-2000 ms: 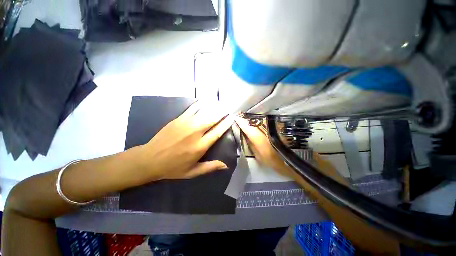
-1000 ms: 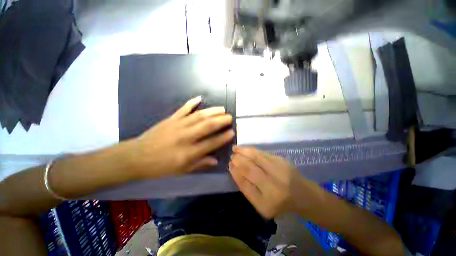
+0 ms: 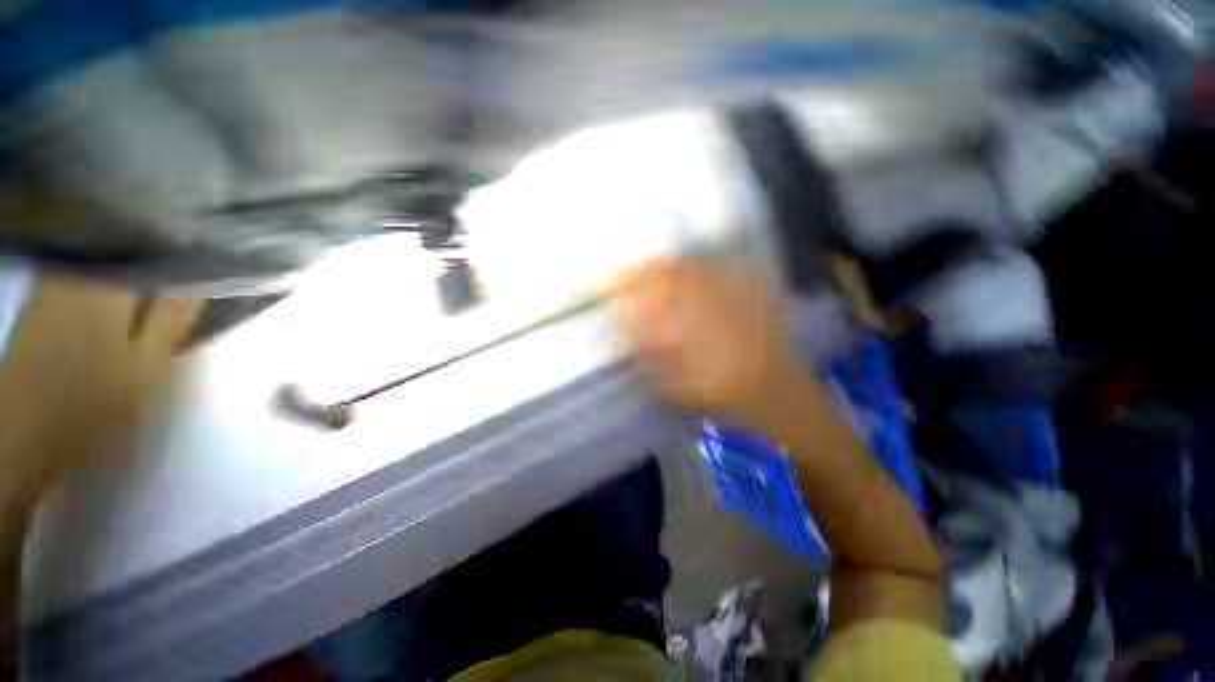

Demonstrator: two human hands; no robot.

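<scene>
The view is strongly blurred. My left hand [image 3: 93,373] is at the left edge, partly cut off, with a small dark patch, possibly cloth, beside its fingers. What it holds cannot be made out. My right hand [image 3: 700,327] is over the right part of the white sewing table [image 3: 400,426], near its front edge. Its fingers are smeared, so a grip cannot be told. Dark strips [image 3: 789,180] lie just beyond and to the right of it. The dark ribbed knob [image 3: 457,283] of the machine shows between the hands.
The sewing machine head [image 3: 573,80] spans the top, blurred. The grey front edge [image 3: 333,533] of the table runs diagonally. A blue crate [image 3: 766,486] is below my right forearm. Pale scraps [image 3: 726,633] lie on the floor. A small dark object [image 3: 313,406] lies on the table.
The view has swung to the right and tilted. My hands have moved far apart, the right one beside the strips. The large dark panel is no longer clearly visible.
</scene>
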